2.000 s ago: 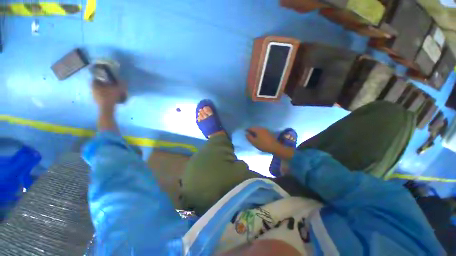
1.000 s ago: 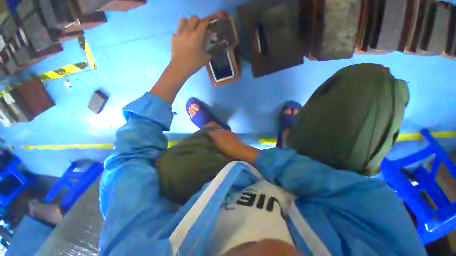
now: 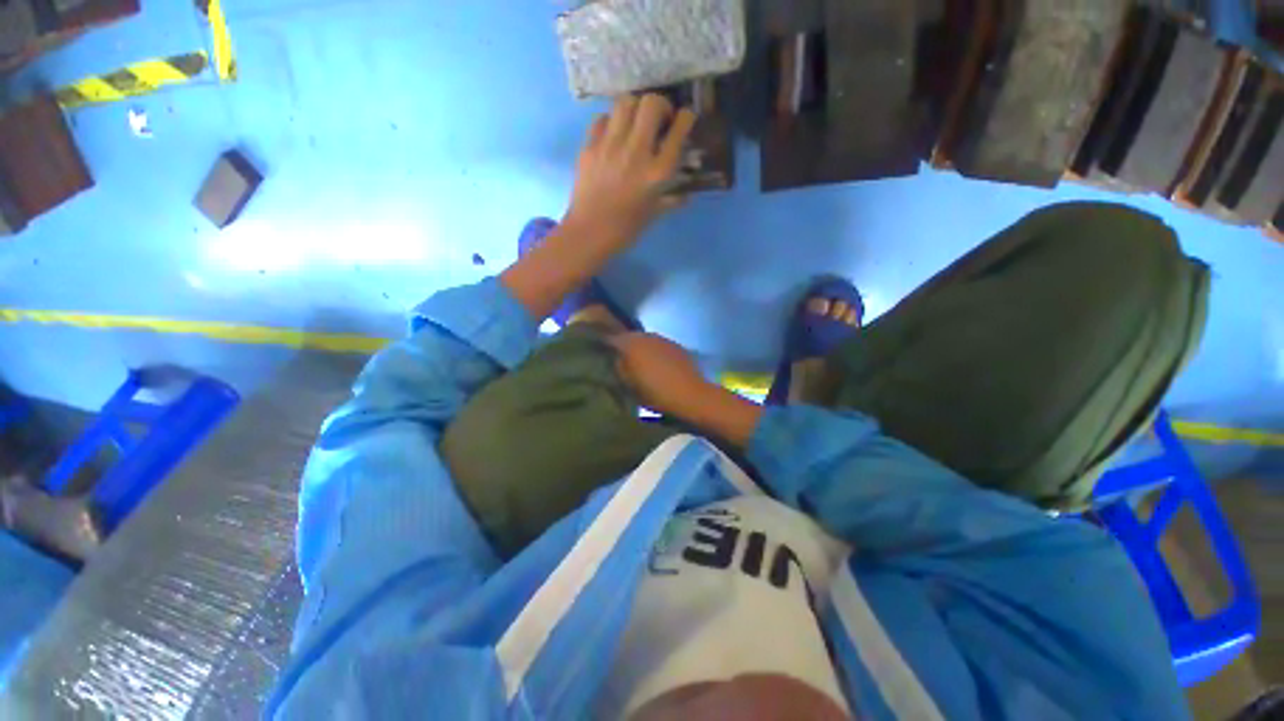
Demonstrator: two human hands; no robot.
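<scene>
A light grey rough block (image 3: 655, 45) lies at the top centre, where the orange-brown jig with the dark window stood before; that jig is now mostly covered. My left hand (image 3: 627, 169) is at its near side, fingers curled over the edge of a dark, partly shiny block (image 3: 711, 158). The fingers hide part of this block. My right hand (image 3: 659, 373) lies against my left knee, with its fingers partly hidden and no object visible in it.
Dark and brown block stacks (image 3: 1035, 92) line the floor at the upper right. A small grey block (image 3: 227, 189) lies alone on the blue floor at left. Blue stools stand at left (image 3: 162, 444) and right (image 3: 1197, 563). Clear ribbed plastic (image 3: 183, 563) is at lower left.
The light grey block now shows over the jig and the window is hidden. My left hand moved from the far left to the jig, then slightly right and nearer. My right hand came to the knee.
</scene>
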